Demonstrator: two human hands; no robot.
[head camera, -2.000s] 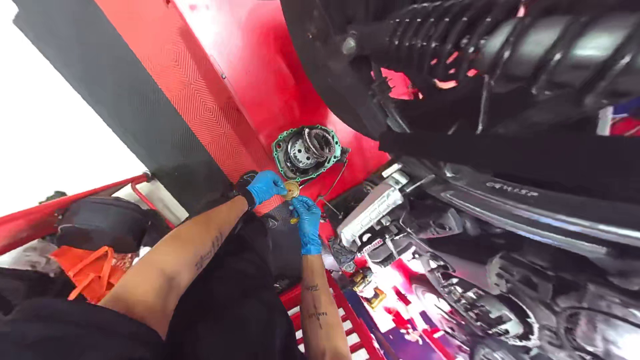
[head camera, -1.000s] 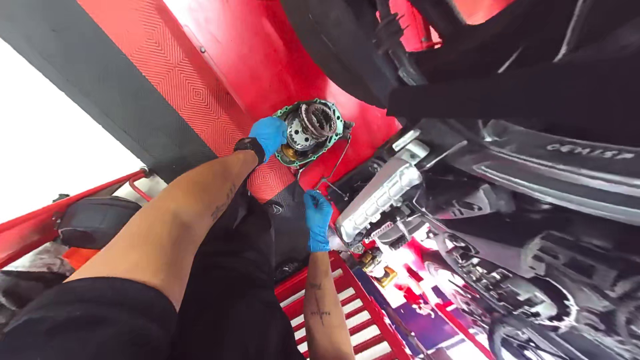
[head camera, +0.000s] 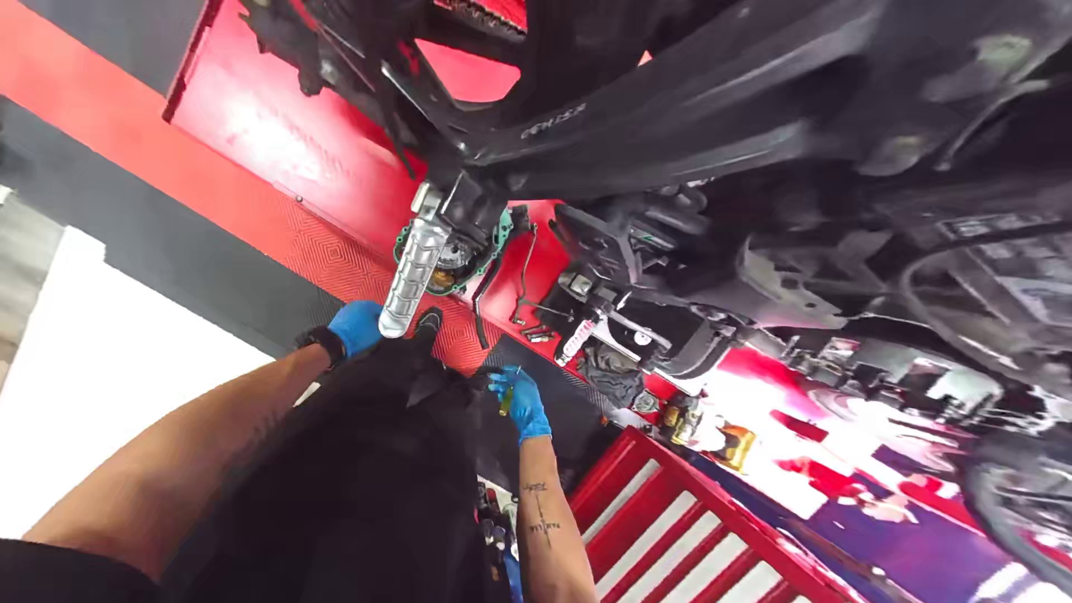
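My left hand (head camera: 357, 327), in a blue glove, is beside the lower end of a silver ribbed footpeg (head camera: 412, 276); its fingers are partly hidden and what they do is unclear. My right hand (head camera: 523, 399), also gloved in blue, has its fingers closed around a small tool with a yellow-green part (head camera: 506, 400); a thin dark piece shows at its fingertips. Beyond both hands, an engine cover with a green gasket edge (head camera: 504, 231) lies on the red platform (head camera: 268, 142), partly hidden behind the footpeg. Metal and brass-coloured parts (head camera: 441, 280) show inside it.
A black motorcycle swingarm (head camera: 636, 134) and wheel hang across the top. A thin bent rod (head camera: 526, 276) and small metal parts (head camera: 538, 334) lie right of the cover. A red slatted frame (head camera: 670, 511) stands at lower right, with a gold-coloured part (head camera: 735, 446) beyond.
Both hands have moved back from the engine cover, where my left hand was touching it one second ago. The view has shifted strongly, bringing the footpeg in front of the cover.
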